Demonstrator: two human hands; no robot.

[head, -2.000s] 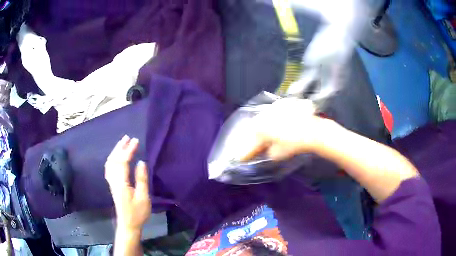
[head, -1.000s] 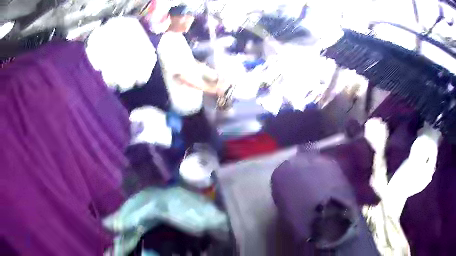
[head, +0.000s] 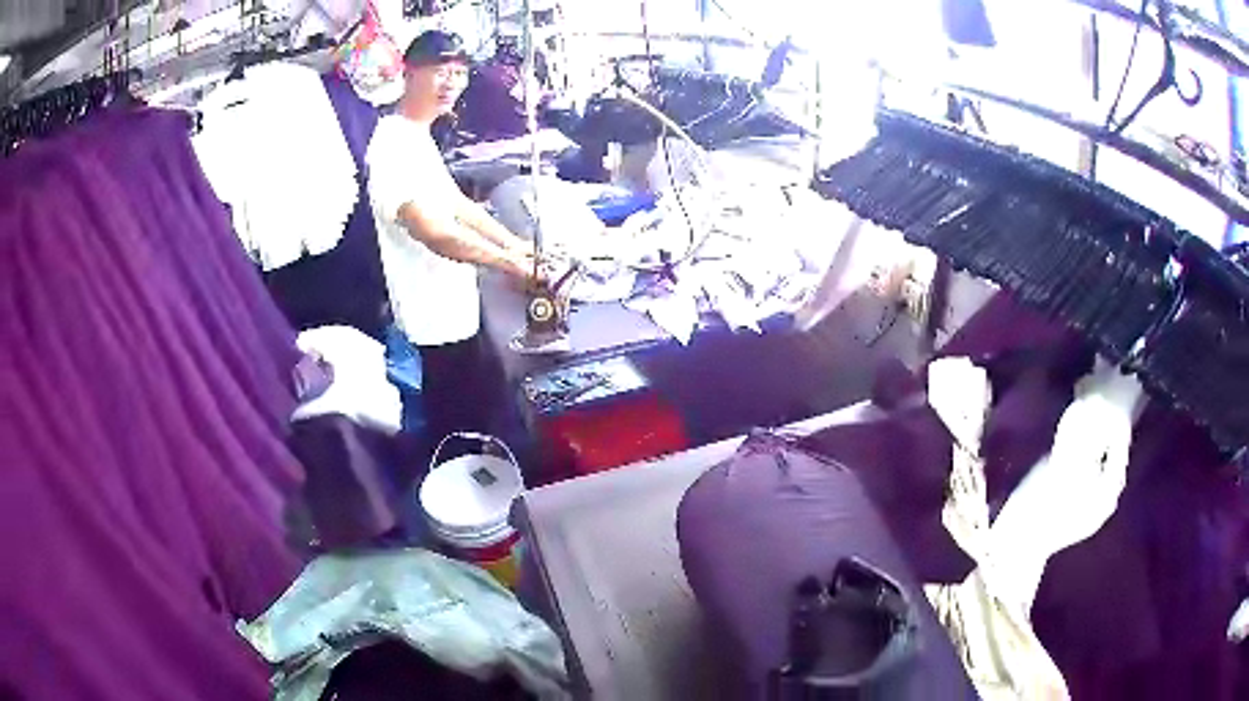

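Neither of my hands is in the picture. Nearest in front of me at the bottom right is a rounded, padded purple-grey pressing board, cut off by the lower edge. A dark object, unclear in shape, lies on top of it. The padded board stands over a wider grey board. Crumpled white cloth strips lie to its right, on dark purple cloth.
Purple garments hang at the left. A person stands at a far table with an iron. A lidded white bucket, a red crate and pale green cloth lie between. Black hangers fill a rail at upper right.
The view has swung from close over the pressing board to the wider room, and is now sharper. My hands and the clear plastic-like item in my right hand have left the picture.
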